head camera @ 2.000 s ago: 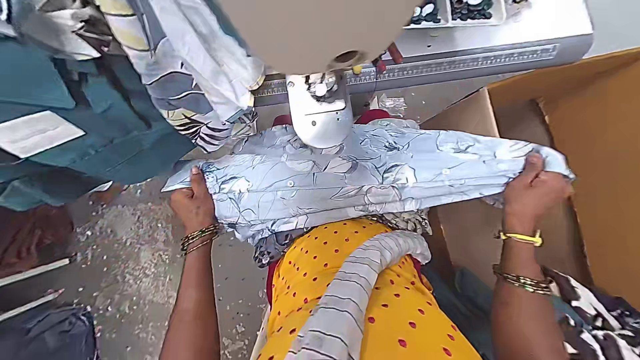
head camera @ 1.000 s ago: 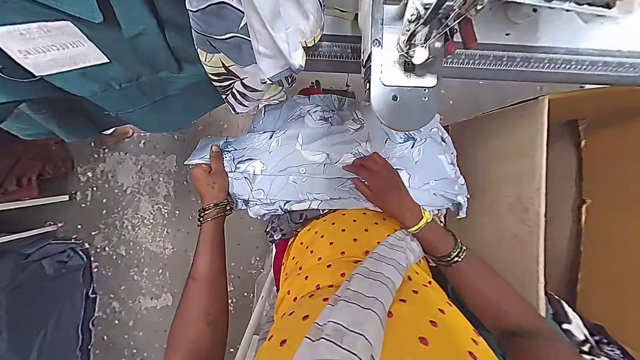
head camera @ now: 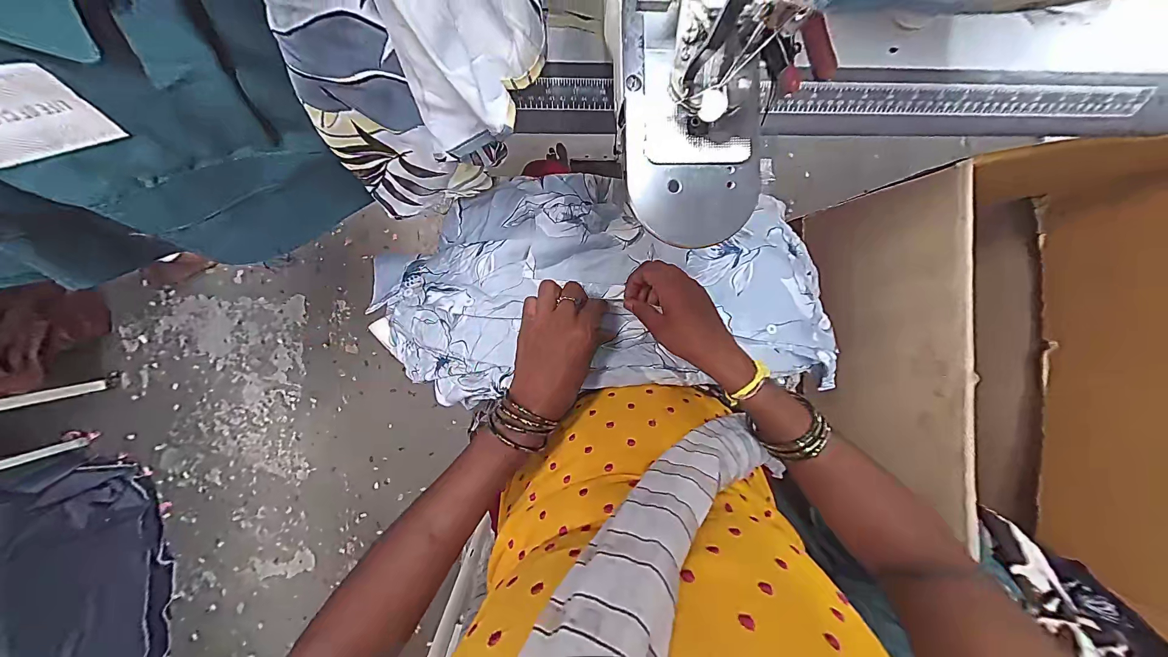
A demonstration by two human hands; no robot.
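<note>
A light blue shirt with a floral print and small buttons (head camera: 484,265) lies spread over my lap, its far part under the rounded metal bed of a sewing machine (head camera: 695,205). My left hand (head camera: 558,342) is closed on the cloth near its middle, thumb and fingers pinching the fabric. Just to the right, my right hand (head camera: 680,315) is bent over the same shirt with curled fingers; its fingertips are close to the cloth, and whether they pinch it I cannot tell. A small gap separates the two hands.
A metal ruler strip (head camera: 949,99) runs along the machine table. An open cardboard box (head camera: 894,319) stands on the right, with printed cloth (head camera: 1049,575) beside it. Teal garments (head camera: 265,201) and a patterned white garment (head camera: 447,73) hang at upper left. Another person's foot (head camera: 55,333) is at far left.
My left hand has moved right from the shirt's left end to its middle. My right hand was at the right end two seconds ago and is now near the middle, beside my left. The view has shifted.
</note>
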